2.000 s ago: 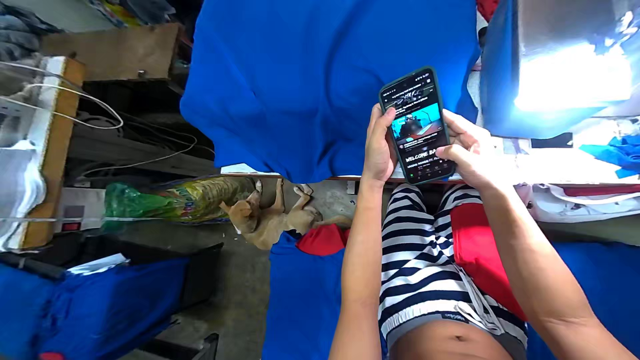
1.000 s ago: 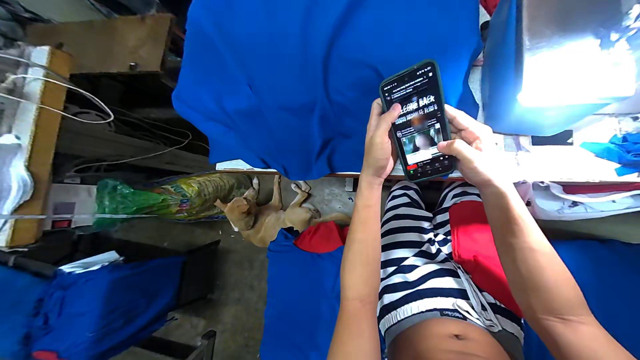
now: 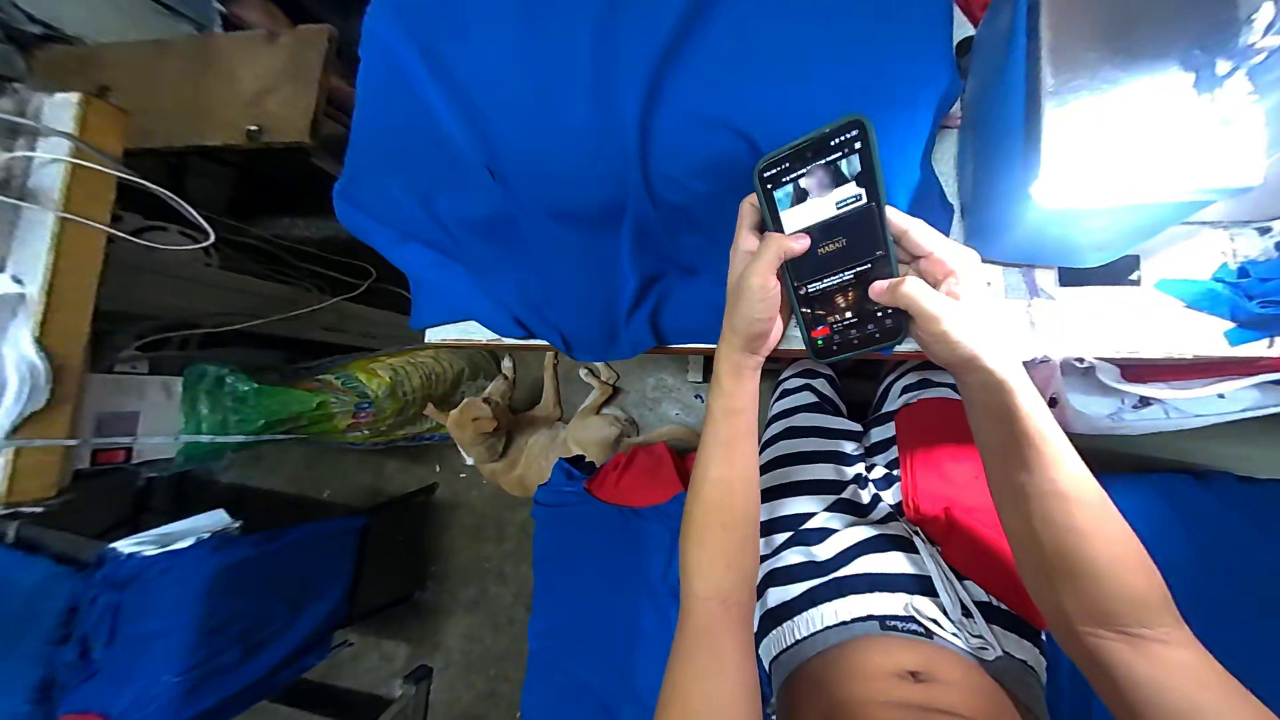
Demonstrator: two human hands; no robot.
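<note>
A smartphone (image 3: 836, 240) in a dark green case, its screen lit with pictures and writing, is held upright between both hands above the table's near edge. My left hand (image 3: 760, 275) grips its left side, the thumb lying over the screen's edge. On the right side, my right hand (image 3: 935, 285) supports it, with the thumb at the lower part of the screen. Behind the phone, blue fabric (image 3: 620, 150) spreads over the table and hangs past its edge. Red cloth (image 3: 960, 500) lies on my lap over striped shorts (image 3: 830, 520).
A tan dog (image 3: 530, 435) lies on the floor left of my legs, beside a green plastic bag (image 3: 250, 405). Blue garments (image 3: 220, 600) drape at the lower left. A brightly lit machine part (image 3: 1150, 130) stands at the right. White cables (image 3: 180, 205) hang at the left.
The pictures on the phone screen have changed. Both hands still hold the phone in nearly the same place, while my left thumb has moved a little over the screen.
</note>
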